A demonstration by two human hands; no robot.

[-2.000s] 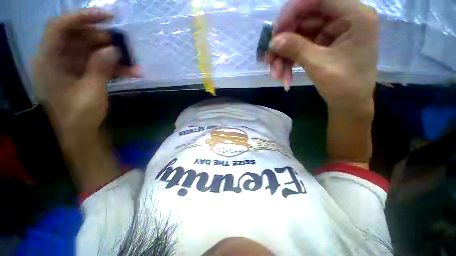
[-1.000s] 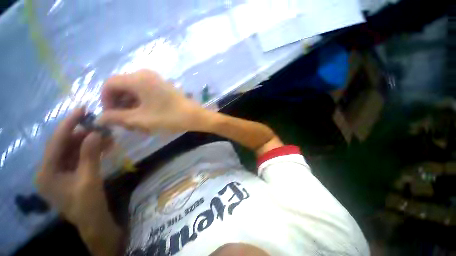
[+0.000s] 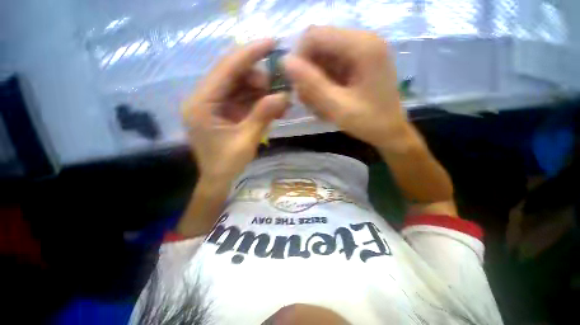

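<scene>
A small dark piece with some green showing (image 3: 277,71), likely a housing with a board, is held upright between both hands' fingertips, near the front edge of the work surface. My left hand (image 3: 232,108) grips it from the left with thumb and fingertips. My right hand (image 3: 350,82) touches it from the right with thumb and curled fingers. The piece is blurred and partly covered by fingers, so its fit cannot be told. A group of black housings (image 3: 137,121) lies on the surface left of my left hand.
Clear, glaring tray plastic (image 3: 439,25) lies across the white work surface. A small green piece (image 3: 406,86) lies right of my right hand. Yellow tape (image 3: 264,138) shows at the front edge. A long dark object (image 3: 28,124) stands at the far left.
Two seconds ago my hands were apart, each with a dark piece; one second ago they had met. Now they are still together, and the view has swung back from the right.
</scene>
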